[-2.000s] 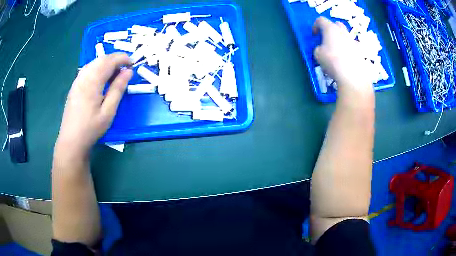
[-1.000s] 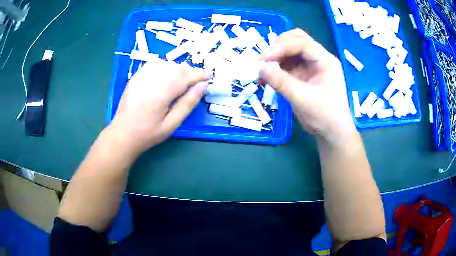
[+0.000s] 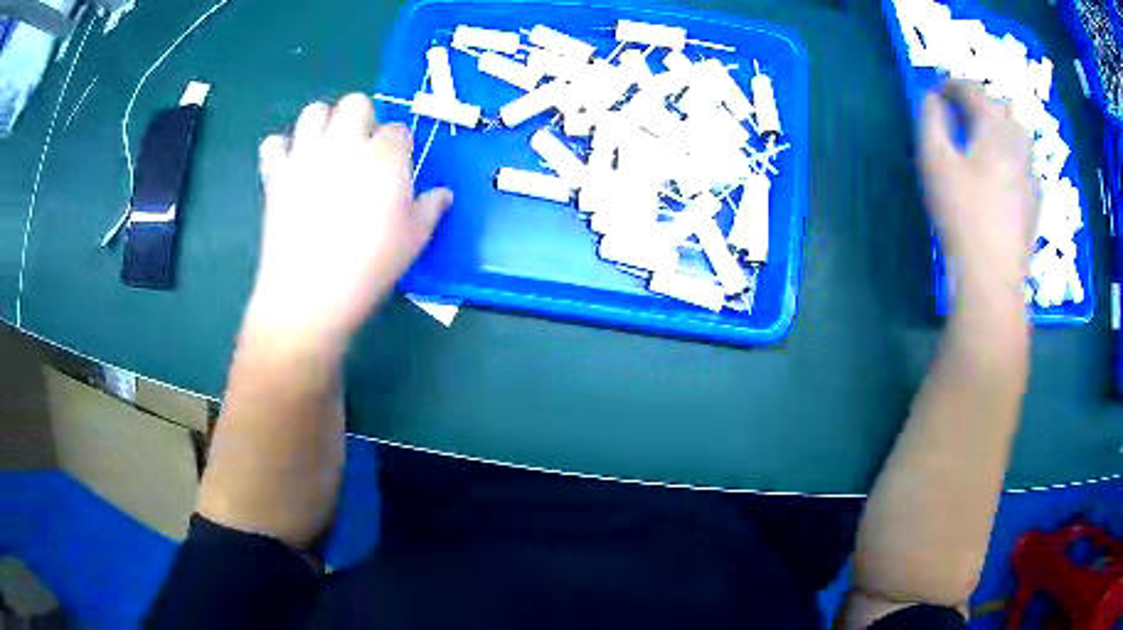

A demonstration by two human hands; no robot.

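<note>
A blue tray in the middle holds a pile of white stemmed pieces with thin pins. My left hand is over the tray's left edge, fingers spread, thumb pointing right; nothing shows in it, though its underside is hidden. A second blue tray at the right holds short white plastic sleeves. My right hand is over this tray, with thumb and forefinger curled near the sleeves. It is blurred, and I cannot tell whether it holds one.
A black strap-like item with a pale band and a white cord lie at the left. A clear bag is at the top left. A paper slip sticks out under the middle tray. A stock tray and red stool are at the right.
My hands have parted from above the middle tray. My right hand has moved to the right tray, my left hand to the middle tray's left edge. The view has shifted, moving the trays rightward.
</note>
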